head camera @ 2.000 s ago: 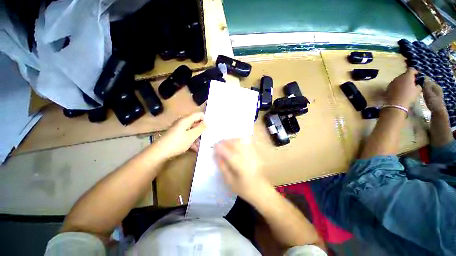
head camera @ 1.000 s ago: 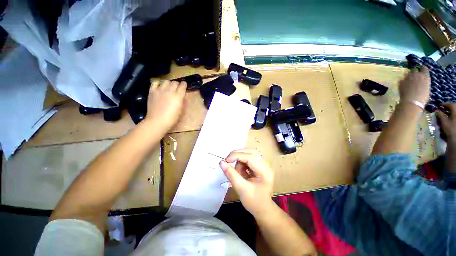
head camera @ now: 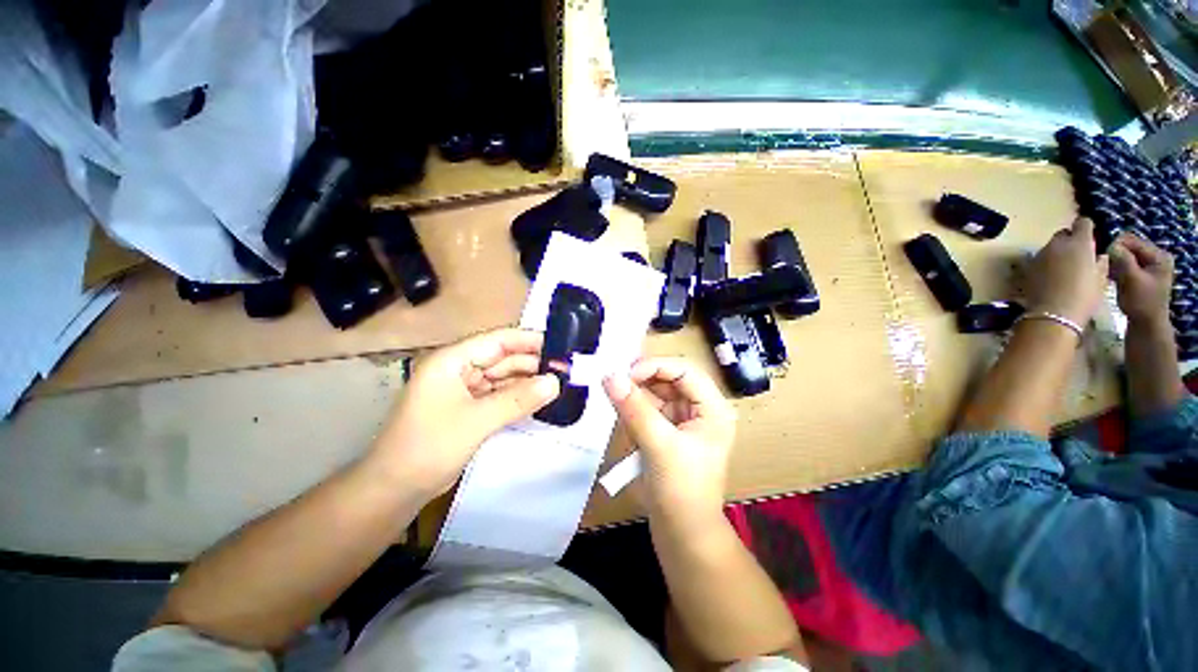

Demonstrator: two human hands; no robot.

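Observation:
My left hand (head camera: 460, 400) holds a black plastic housing (head camera: 570, 344) upright over the white label sheet (head camera: 526, 486). A small pale patch shows across the middle of the housing by the fingertips. My right hand (head camera: 677, 427) is just right of the housing, thumb and forefinger pinched together beside the pale patch. Whether a sticker is between those fingertips is too small to tell. A short white strip (head camera: 620, 474) shows just below the right hand's fingers, against the sheet's right edge.
Black housings (head camera: 749, 289) lie grouped right of the sheet. More are heaped at left (head camera: 348, 280) before a dark open carton (head camera: 568, 92) and crumpled white sheeting (head camera: 217, 118). A person's hands (head camera: 1067, 278) work at right beside dense rows of dark pieces (head camera: 1140, 210). A green surface (head camera: 854, 59) runs behind.
My left hand has come back from the heap at left with a housing, now over the sheet. My right hand has stayed near the sheet and moved slightly up and right.

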